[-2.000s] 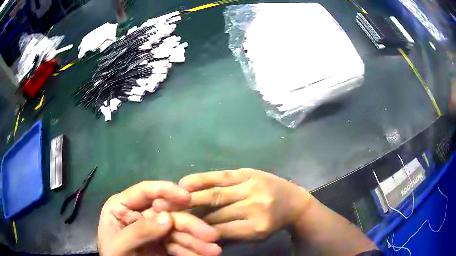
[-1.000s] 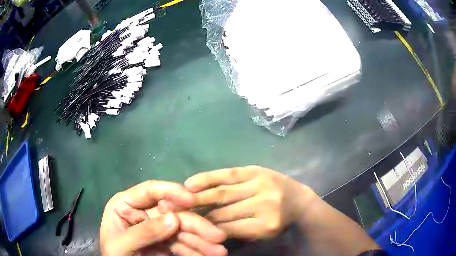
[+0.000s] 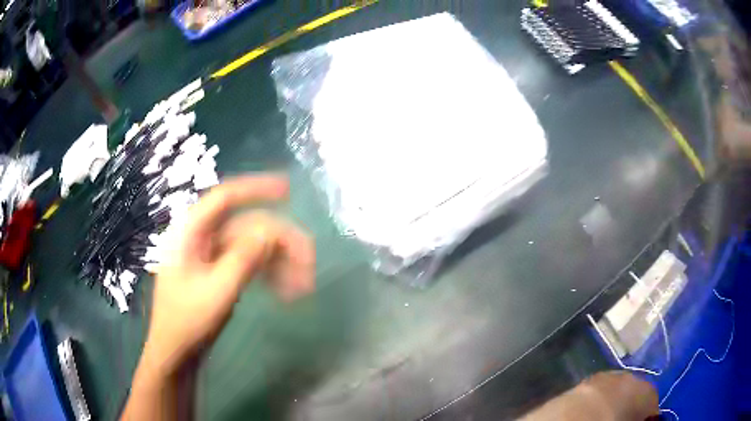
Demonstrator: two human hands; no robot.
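Observation:
My left hand (image 3: 235, 255) is blurred and raised over the table, with its fingers curled but apart and nothing seen in it. It covers part of the pile of black leads with white ends (image 3: 136, 193). Part of my right hand (image 3: 613, 399) shows at the bottom right edge, cut off; its fingers cannot be made out. A clear bag of white parts (image 3: 428, 131) lies in front of me on the dark green table.
A blue tray (image 3: 33, 378) and a metal bar (image 3: 72, 378) are at lower left. A red object (image 3: 18, 234) is at the left edge. A black-and-white part stack (image 3: 576, 34) lies at the far right. A pale device (image 3: 642, 304) with white cords is at lower right, by blue plastic.
My hands were together at the bottom and have separated. The left moved up towards the leads; the right moved to the lower right. The view has shifted, and the pliers are out of sight.

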